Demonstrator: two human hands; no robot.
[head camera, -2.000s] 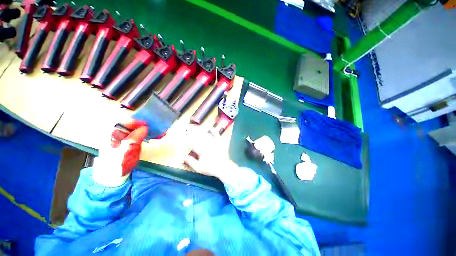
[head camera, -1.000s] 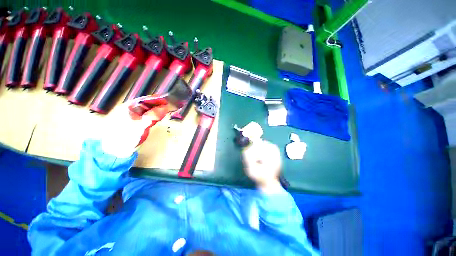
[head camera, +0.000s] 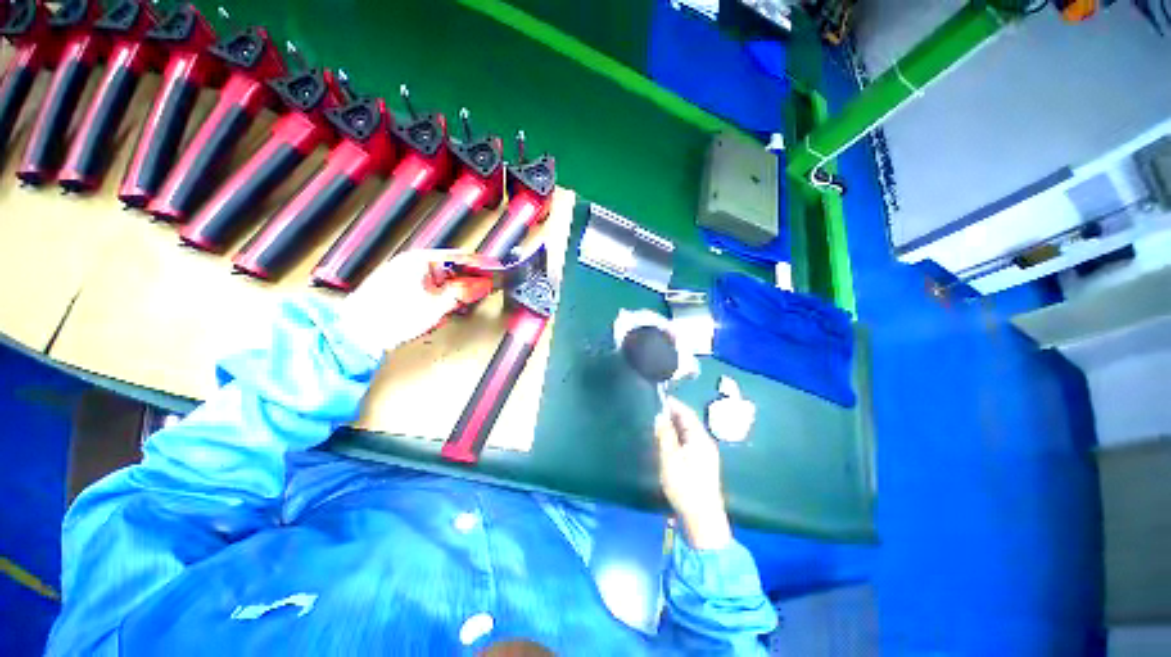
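A red-and-black tool handle (head camera: 494, 388) lies on the tan board near the bench's front edge, its dark bracket end (head camera: 533, 294) pointing away from me. My left hand (head camera: 417, 303), with red on its fingers, holds a thin curved plate (head camera: 520, 261) by the bracket end; the plate is seen nearly edge-on. My right hand (head camera: 688, 452) grips the thin shaft of a mallet, whose round black head (head camera: 650, 350) is over the green bench top right of the board.
Several similar red-and-black tools (head camera: 302, 193) stand in a row at the board's back left. Silver metal pieces (head camera: 625, 247), a dark blue cloth (head camera: 786, 336), a white crumpled scrap (head camera: 731, 411) and a grey-beige block (head camera: 738, 189) are on the right. A green post (head camera: 899, 87) rises behind.
The plate in my left hand has moved right to the bracket end of the front tool. My right hand let go of that tool, moved right and took hold of the mallet, now lifted.
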